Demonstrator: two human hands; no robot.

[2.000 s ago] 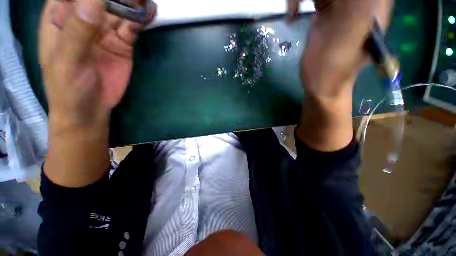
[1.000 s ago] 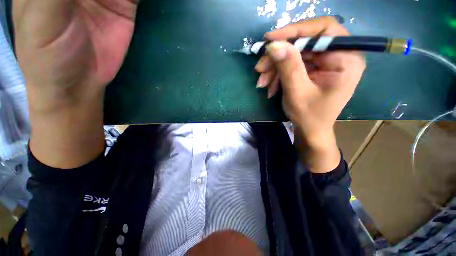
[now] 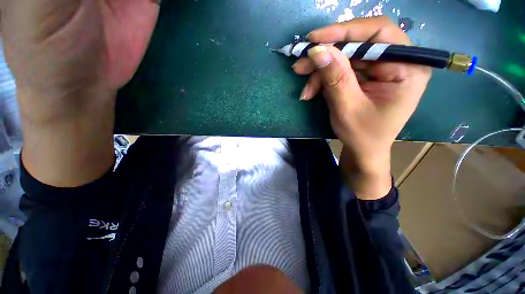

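Note:
My right hand (image 3: 374, 86) holds a black pick-up pen (image 3: 397, 53) with a white spiral stripe between thumb and fingers. The pen lies nearly level, its fine pale tip pointing left, close to a tiny pale speck on the green mat. A brass fitting, blue collar and clear tube (image 3: 501, 80) are at its rear. Tiny pale parts (image 3: 351, 10) lie loose on the mat beyond my right hand. My left hand (image 3: 72, 63) is palm up at the upper left; its fingers are cut off by the frame's top edge, so what they hold is hidden.
The green mat (image 3: 230, 97) ends at a straight near edge. A small clear loop (image 3: 460, 132) lies by that edge at the right. The tube curls down over brown cardboard (image 3: 437, 207) below. A white object (image 3: 486, 4) shows at the top right. Green light reflections show at the far right.
Since two seconds ago, my right hand has come down and turned the pen level, tip leftward. The frame in my left hand has gone out of view. Over the last second both hands shifted slightly.

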